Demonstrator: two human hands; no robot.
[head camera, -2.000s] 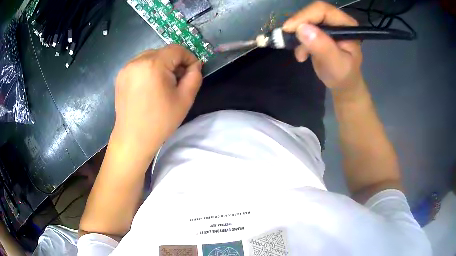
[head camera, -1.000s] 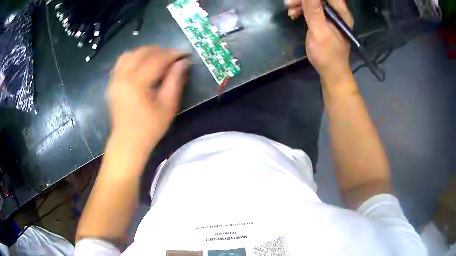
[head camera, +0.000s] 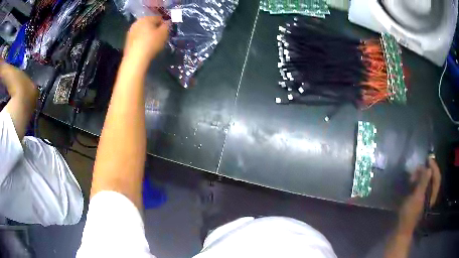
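My left hand (head camera: 147, 38) reaches to the plastic bag of cables (head camera: 204, 25) at the upper left. Its fingers are at the bag's mouth, and what they hold cannot be made out. My right hand (head camera: 423, 189) is at the right near the table edge, blurred, around the dark handle of the soldering iron (head camera: 429, 187). The green PCB panel (head camera: 364, 158) lies near the front table edge, left of my right hand. A small flat silvery piece (head camera: 379, 160) lies beside it.
Finished boards with cables (head camera: 322, 65) lie farther back, black cables fanned left. Spare PCB panels (head camera: 297, 6) lie at the back. A white device (head camera: 407, 22) stands at the back right. Another person's arm (head camera: 17, 85) is at the far left, near loose cables (head camera: 55, 30).
The view has swung left. My left hand has moved from beside the panel to the plastic bag. My right hand has moved away from the panel with the iron.
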